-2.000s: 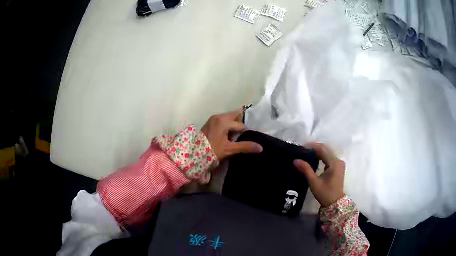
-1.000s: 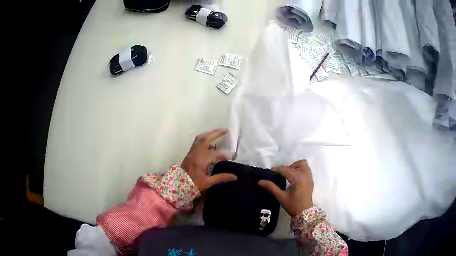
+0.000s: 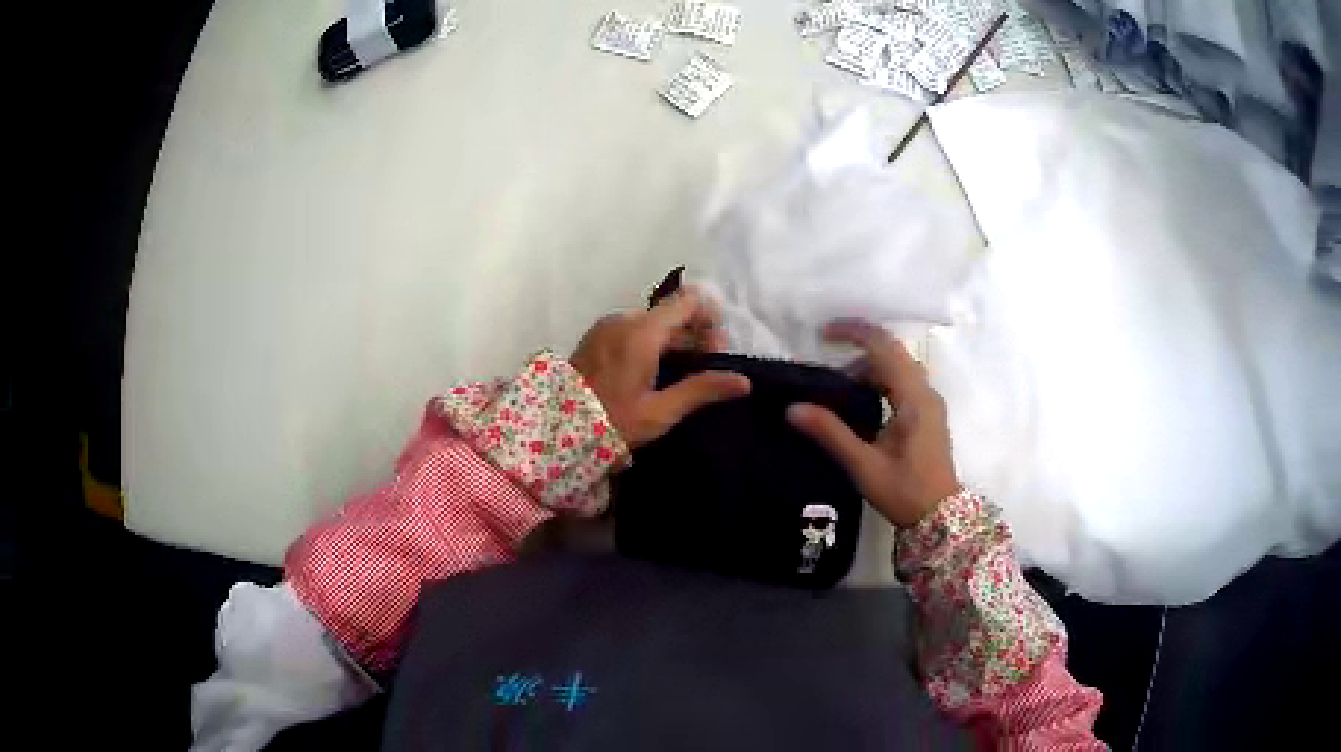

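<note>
A black bag [image 3: 743, 478] with a small white figure logo at its lower right corner lies at the table's near edge, against the dark apron. My left hand [image 3: 655, 375] grips its upper left edge, thumb on the front. My right hand [image 3: 890, 426] holds its upper right edge, thumb on the front. Bunched white stuffing paper [image 3: 831, 243] stands out behind the bag's top edge, between my hands. How much of it is inside the bag is hidden. A small black tip sticks up behind my left fingers.
Flat white sheets [image 3: 1125, 338] cover the right of the cream table [image 3: 368, 294]. Printed white sachets [image 3: 890, 52] and a thin dark stick [image 3: 949, 88] lie at the far side. A black strap bundle [image 3: 378, 37] is far left; grey-white rolls [image 3: 1250, 66] are far right.
The stuffing paper behind the bag, spread long and tall before, is now bunched into a smaller heap close to the opening. Both hands remain on the bag. The view has shifted.
</note>
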